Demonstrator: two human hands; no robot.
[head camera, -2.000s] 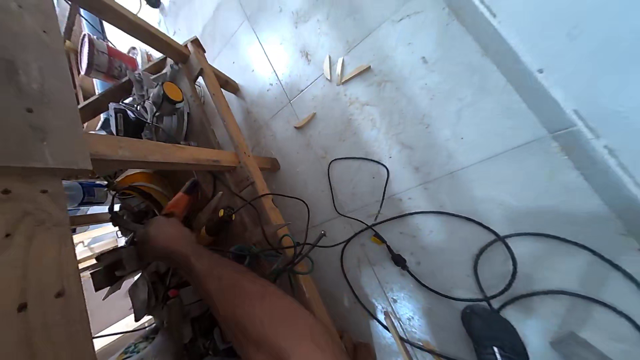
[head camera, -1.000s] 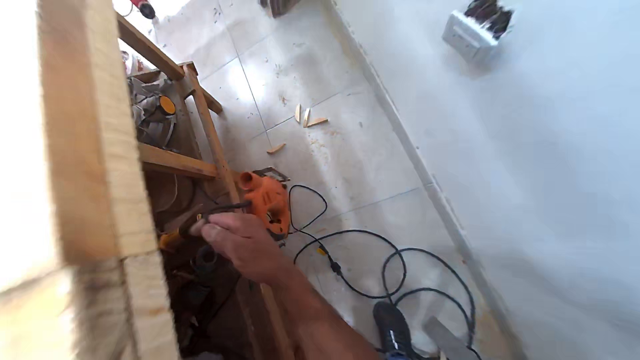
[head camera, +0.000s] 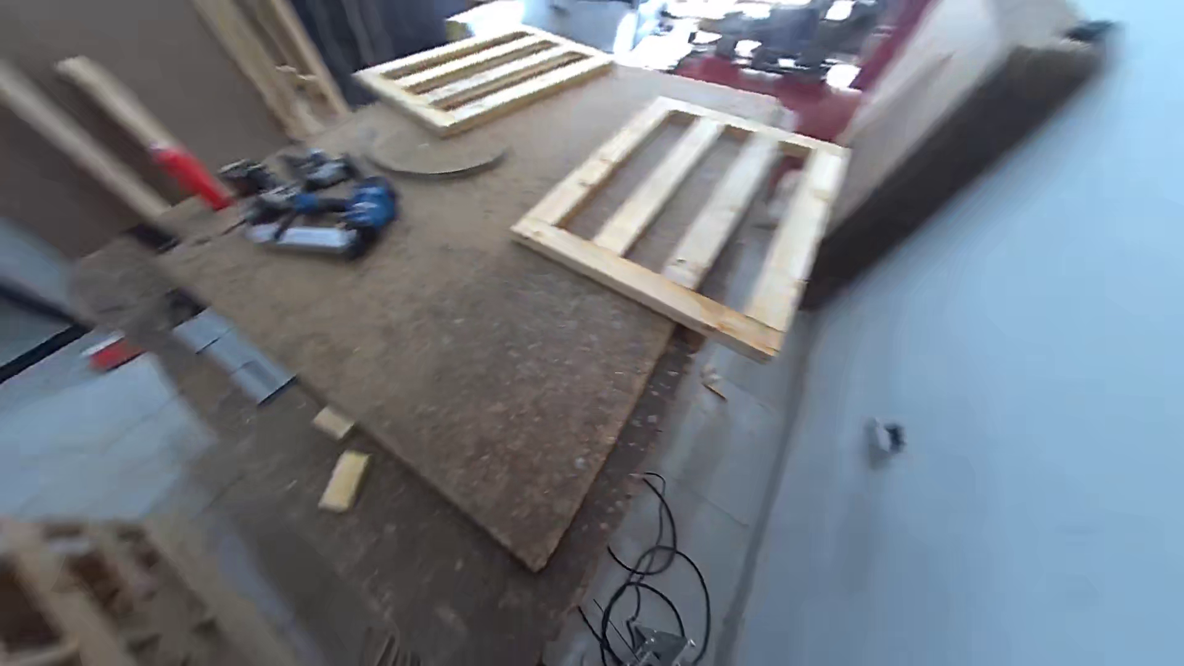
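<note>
Neither of my hands shows in the head view now. A workbench with a worn board top (head camera: 444, 342) fills the middle. On its right side lies a slatted wooden frame (head camera: 638, 287), one corner jutting past the bench edge. A second slatted wooden frame (head camera: 444, 118) rests at the far end. A blue and black nail gun (head camera: 365, 208) lies on its side at the left, near a red object (head camera: 190, 176). A thin curved strip (head camera: 444, 172) lies between the tool and the far frame.
Small wood offcuts (head camera: 344, 481) and grey flat pieces (head camera: 231, 356) lie along the left ledge. A black cable (head camera: 671, 555) coils on the floor beside the bench, by the pale wall (head camera: 971, 462). Blurred wooden framework (head camera: 83, 592) stands at lower left.
The view has swung up from the floor and the lower part of the wooden stand to the bench top. The hand near the orange power tool has gone out of view.
</note>
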